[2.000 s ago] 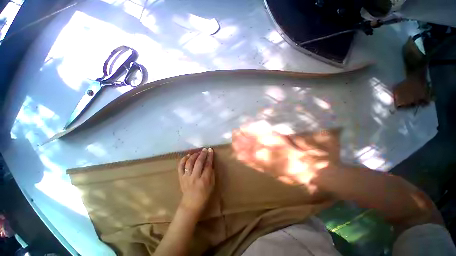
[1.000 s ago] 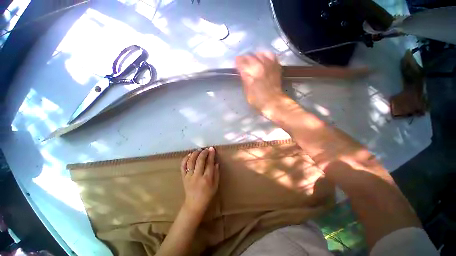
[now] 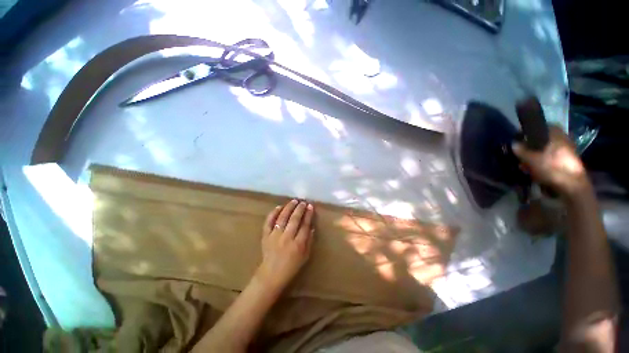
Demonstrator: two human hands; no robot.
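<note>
The tan-brown garment piece (image 3: 172, 234) lies on the table, its overlocked edge away from me and its cloth gathered near my lap. My left hand (image 3: 288, 238) rests flat on it near that edge, with a ring on one finger. My right hand (image 3: 555, 165), slightly blurred, is at the dark handle of the industrial steam iron (image 3: 486, 155), right of the cloth. The fingers are around the handle. The long grey-brown strip (image 3: 90, 83) curves across the table beyond the cloth; its right end is beside the iron.
Tailor's shears (image 3: 172, 84) lie slightly open, their ring handles over the strip. Small dark snips or pliers (image 3: 358, 9) lie at the far edge of view. A flat metal tray (image 3: 483, 11) is at the far right. A brown block (image 3: 538, 219) is partly hidden beside the iron.
My right hand has gone from the strip to the iron at the right. The strip now curves more strongly at the left and lies under the shears' handles. The view has turned; my left hand stays on the cloth.
</note>
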